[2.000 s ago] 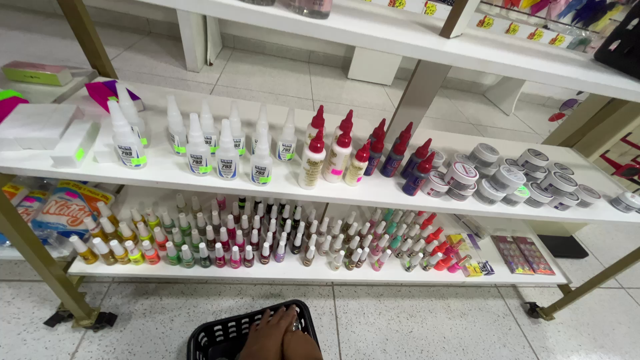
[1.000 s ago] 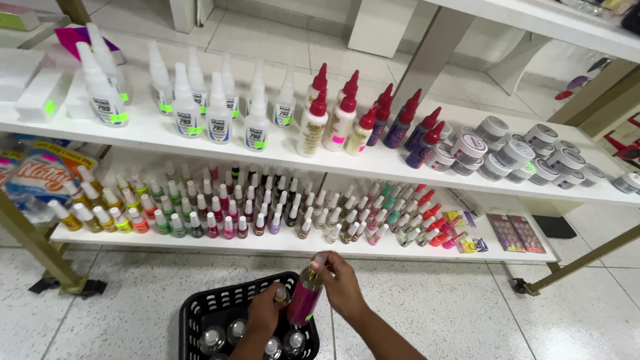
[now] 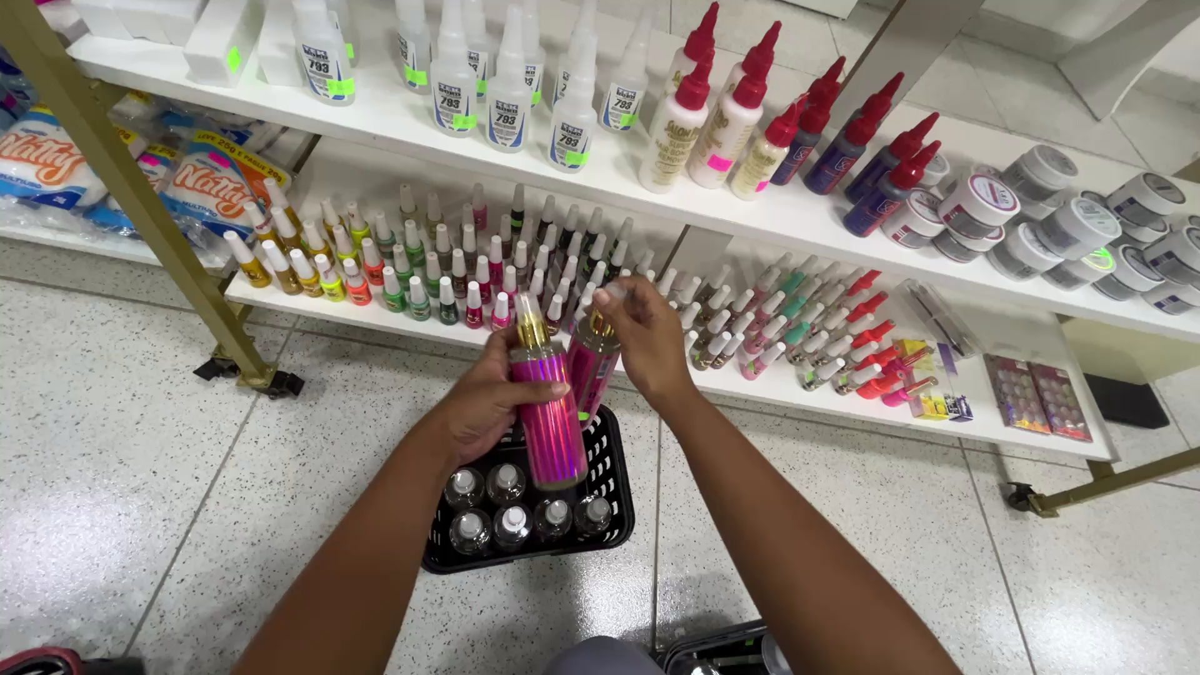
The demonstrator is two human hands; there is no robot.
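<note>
My left hand [image 3: 489, 398] grips a pink, shiny spray bottle [image 3: 551, 422] with a gold collar and clear cap, tilted slightly. Just to its right, my right hand [image 3: 642, 333] holds a second pink spray bottle [image 3: 591, 366] by its top. Both bottles are above a black plastic basket [image 3: 621, 487] on the floor. Several clear bottles with pale caps [image 3: 513, 525] stand inside the basket. The lower end of the second bottle is partly hidden behind the first.
A lower white shelf [image 3: 356, 314] bears rows of nail polish bottles [image 3: 469, 272]. Above, a shelf [image 3: 750, 202] holds glue bottles [image 3: 511, 103] and round jars [image 3: 1078, 225]. A metal shelf leg [image 3: 141, 178] with casters stands left. Another black basket [image 3: 717, 642] is at the bottom edge.
Two seconds ago my hand rested at the basket with no bottle visible in it. One second ago one pink bottle was visible between my hands; now each hand holds one. The view has shifted.
</note>
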